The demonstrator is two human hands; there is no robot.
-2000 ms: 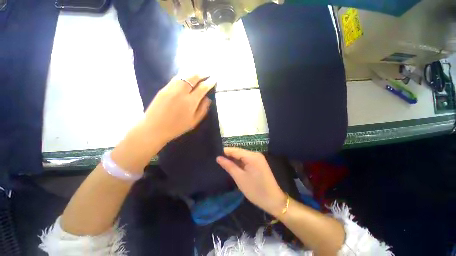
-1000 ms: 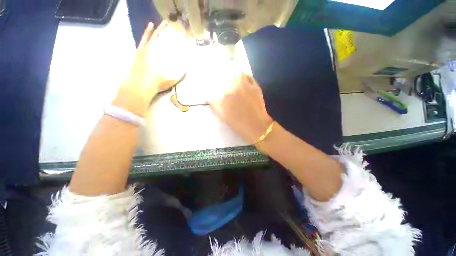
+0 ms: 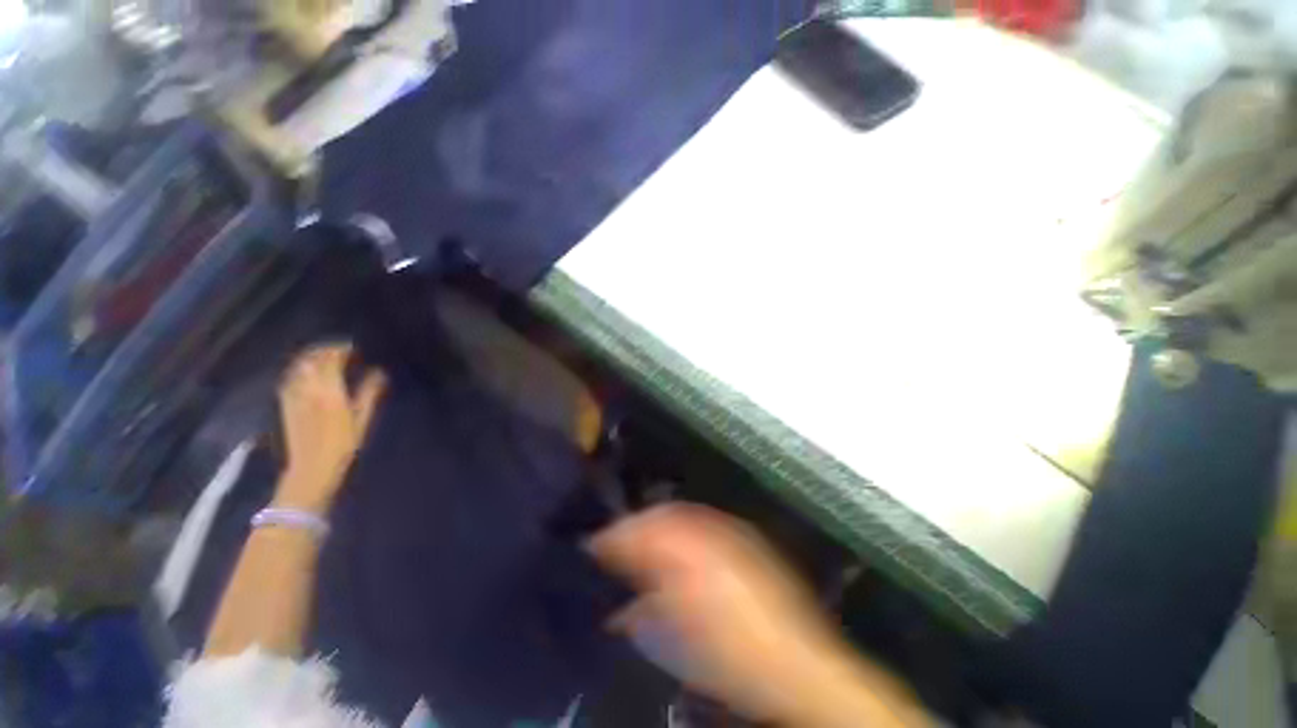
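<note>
Dark navy cloth (image 3: 441, 526) hangs in a large piece left of the table, below its edge. My left hand (image 3: 324, 424) lies on this dark cloth with its fingers spread; whether it grips a fold cannot be told. My right hand (image 3: 697, 590) is blurred, at the cloth's right side, with thumb and fingers near a dark fold; its hold is unclear. Another navy panel (image 3: 526, 128) lies over the table's left end. A long dark panel (image 3: 1181, 498) lies right, beside the machine head (image 3: 1209, 270).
The white table (image 3: 854, 285) has a green marked edge (image 3: 768, 448). A black phone (image 3: 849, 78) lies at its back, with something red (image 3: 1031, 14) behind. Blue-edged bins or racks (image 3: 128, 313) with dark contents stand at the left.
The view has swung left, away from the needle. Both hands have left the bright area under the machine head and are now at the hanging dark cloth beside the table.
</note>
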